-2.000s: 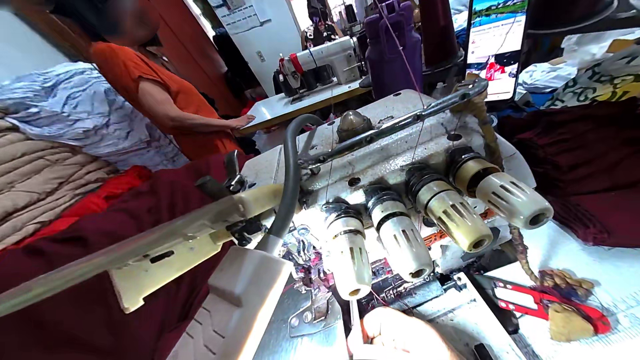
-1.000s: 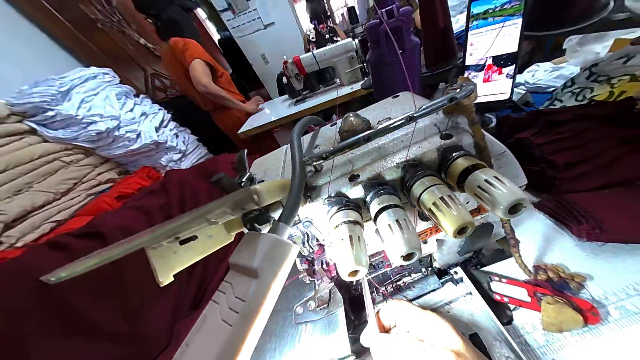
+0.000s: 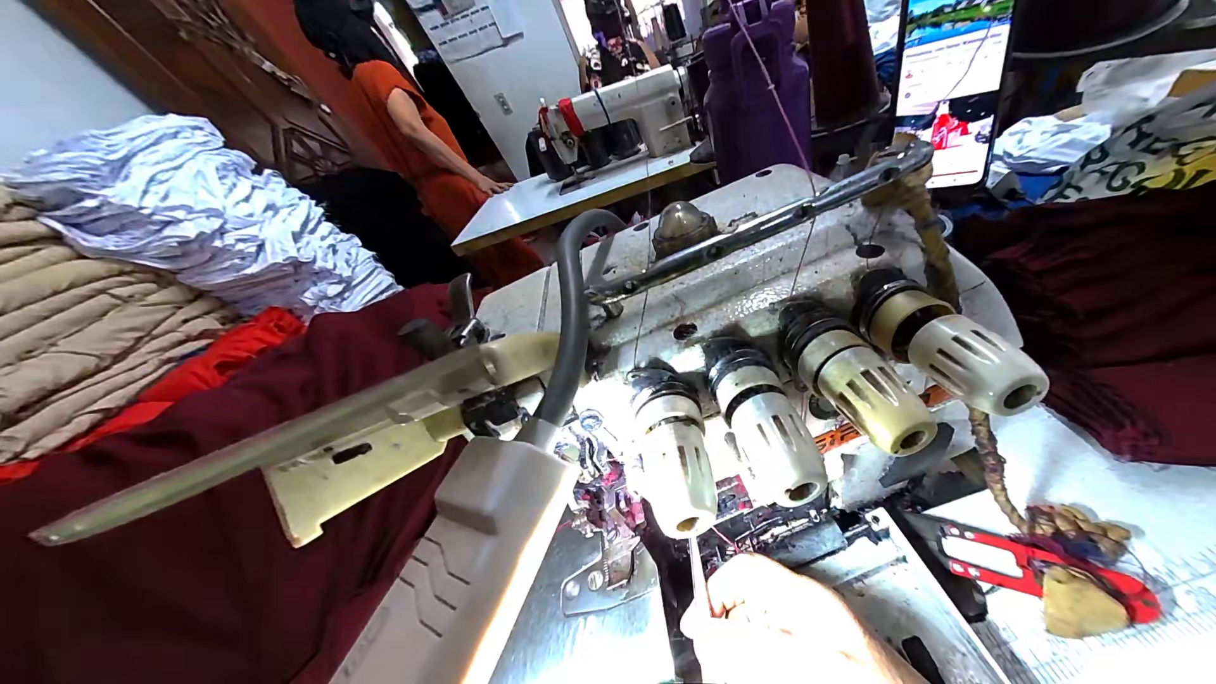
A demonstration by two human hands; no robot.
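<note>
An overlock sewing machine fills the middle, with several cream tension knobs along its front. My right hand is low in the view, below the knobs, pinching a thin metal tool, probably tweezers, whose upper end is beneath the leftmost knob. Dark red thread shows near the fingertips, beside the lit looper area. The presser foot plate lies left of the hand. A lamp with a grey flexible neck shines on this spot. My left hand is not visible.
Red thread snips lie on the right beside a lump of wax or chalk. Maroon cloth covers the left; folded white cloth is stacked behind. A phone stands at the back. A person in orange stands by another sewing machine.
The person in orange now appears more upright and farther from the near cloth piles. My right hand stays low by the leftmost knob, still pinching the thin tool. The view has shifted slightly.
</note>
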